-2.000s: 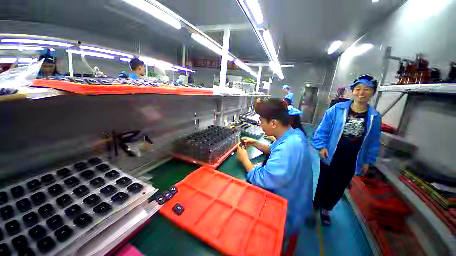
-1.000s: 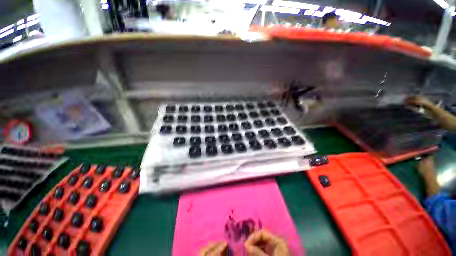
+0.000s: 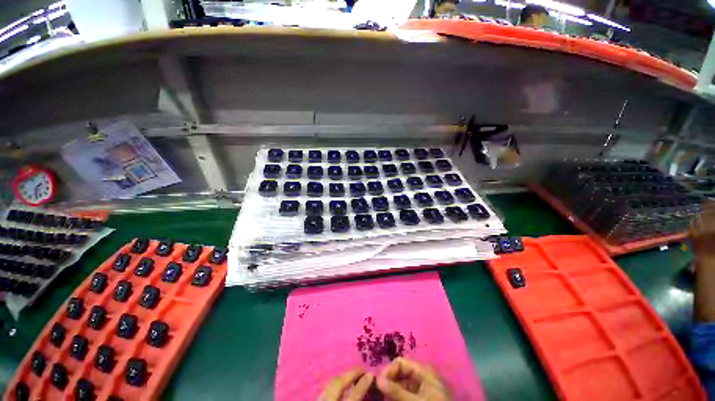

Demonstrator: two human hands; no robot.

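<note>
My left hand [image 3: 346,386] and my right hand [image 3: 411,381] are close together at the bottom edge, over the pink mat [image 3: 313,329]. Their fingertips nearly meet around a small dark thing, partly hidden and cut off by the frame's edge. I cannot tell which hand holds it. A patch of small loose parts [image 3: 386,345] lies on the mat just beyond my fingers, with a few more bits at the mat's upper left. The stacked blister tray [image 3: 270,227] behind the mat holds rows of black device housings [image 3: 364,222].
A filled red parts tray [image 3: 182,315] is at left, beside a pale blister tray [image 3: 48,272]. A red compartment tray [image 3: 564,301] at right has a few units at its upper left. Dark stacked clear trays [image 3: 627,200], an alarm clock [image 3: 34,186] and another person's arm [image 3: 703,274] also show.
The view has swung from the neighbouring workers to the bench, then settled slightly lower. My hands have come into view and stay together over the mat. The person's arm at right has moved down.
</note>
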